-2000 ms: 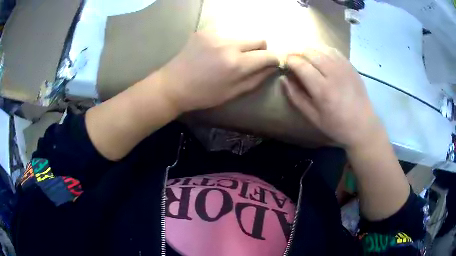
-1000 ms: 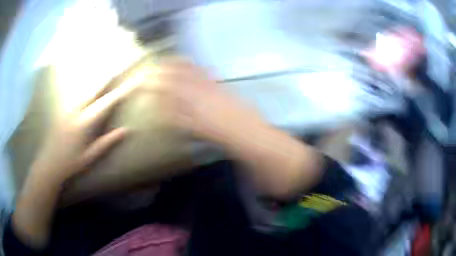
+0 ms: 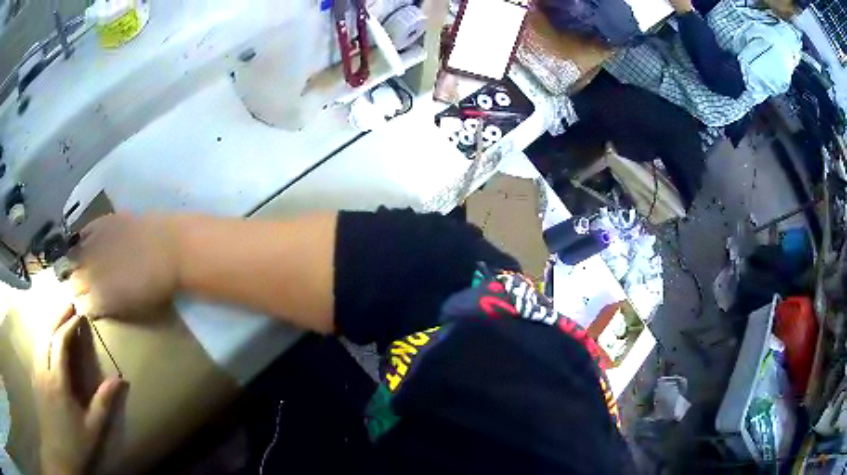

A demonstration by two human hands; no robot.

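The tan cloth panel (image 3: 162, 390) lies at the lower left, with a thin dark line on it between my hands. My right hand (image 3: 130, 264) reaches in from the right, its fingers bent down at the panel's upper edge beside the lamp glare; whether it grips anything is hidden. My left hand (image 3: 74, 394) lies on the panel at the bottom left, fingers and thumb apart, pressing the cloth and holding nothing. Small dark metal parts of the sewing machine (image 3: 60, 250) show by my right fingers. The needle is lost in the glare.
Along the top are the white machine body (image 3: 176, 88), red-handled snips (image 3: 353, 46), a bright-screened smartphone (image 3: 488, 37) and a dark bobbin tray (image 3: 483, 116). The side table holds brown-tan pieces (image 3: 511, 218), thread cones (image 3: 576, 241) and a small box (image 3: 618, 334). Another person (image 3: 734, 65) sits upper right.
The view has swung right, showing the side table and the other person. My hands have moved apart from their pinch on the cloth; my left hand now lies spread on the panel.
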